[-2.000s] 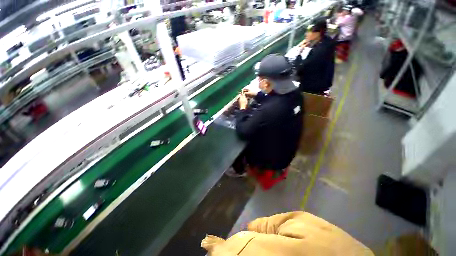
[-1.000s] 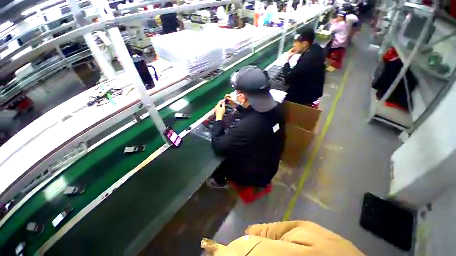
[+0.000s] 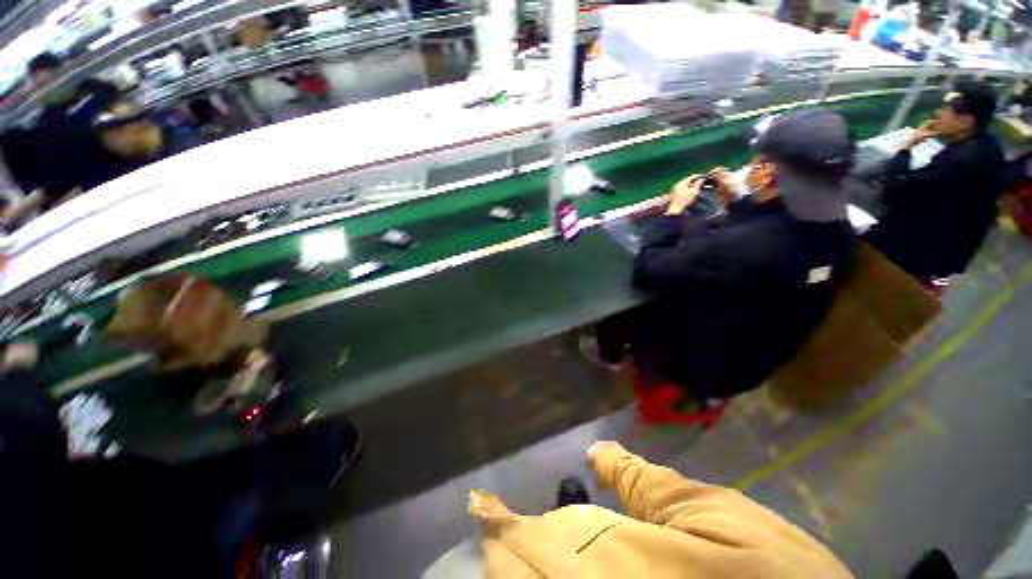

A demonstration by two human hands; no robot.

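Several small dark devices, one of them a dark unit with a pale face [image 3: 370,269], lie spaced along the green conveyor belt [image 3: 447,232] in front of me. My right hand [image 3: 600,455] shows small and blurred at the end of my tan sleeve, low in the view and away from the belt; its fingers cannot be made out. A small tan tip left of it may be my left sleeve end or hand, too blurred to tell. No held object can be seen.
A capped person in black [image 3: 747,283] sits at the dark green bench [image 3: 453,311], hands raised; another sits further right. A brown carton [image 3: 187,322] stands left, near a dark-clothed person. A small pink screen [image 3: 567,219] hangs on a white post. A yellow floor line runs right.
The view has swung left. The carton and the person at the left have come into view, and the seated people have shifted right. My right sleeve end now shows further out.
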